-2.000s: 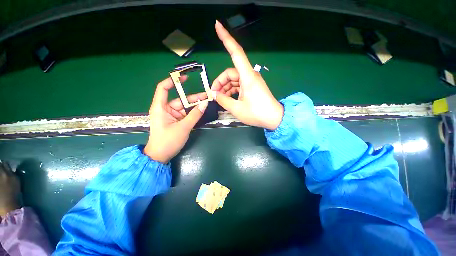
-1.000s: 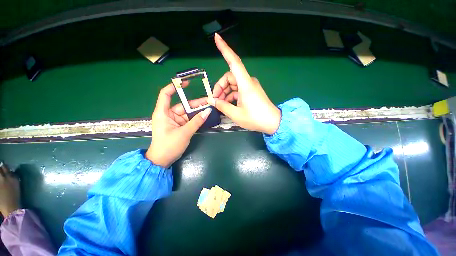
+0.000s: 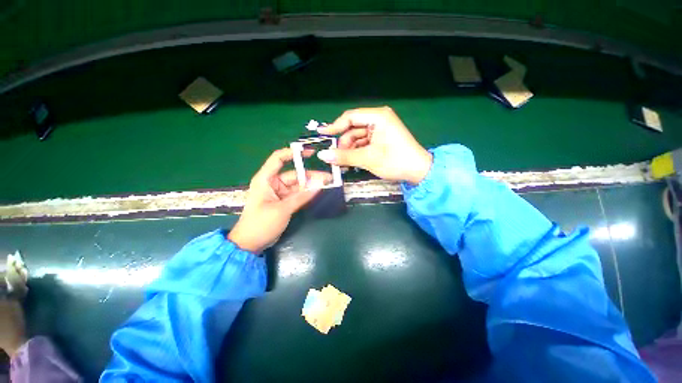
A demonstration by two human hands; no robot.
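Observation:
A dark device housing (image 3: 326, 203) with a pale square frame (image 3: 300, 166) around its open window is held above the worn belt edge strip. My left hand (image 3: 275, 198) grips it from the left and below, with fingers behind the window and the thumb at the lower edge. My right hand (image 3: 374, 146) is at the frame's upper right corner, thumb and fingers pinched there; whether they hold the frame or a bit of liner cannot be told. A small stack of peeled liner pieces (image 3: 326, 308) lies on the dark green bench (image 3: 404, 314).
The green conveyor belt (image 3: 149, 161) carries several spaced housings, some with tan squares (image 3: 200, 95). A white scrap (image 3: 312, 125) is just beyond my right fingertips. Another person's hand (image 3: 10, 322) is at the left edge. A yellow object (image 3: 662, 165) is at the right.
The housing and my left hand have moved right and down. My right index finger, earlier extended, is now bent toward the frame's top. The housings on the belt have shifted left.

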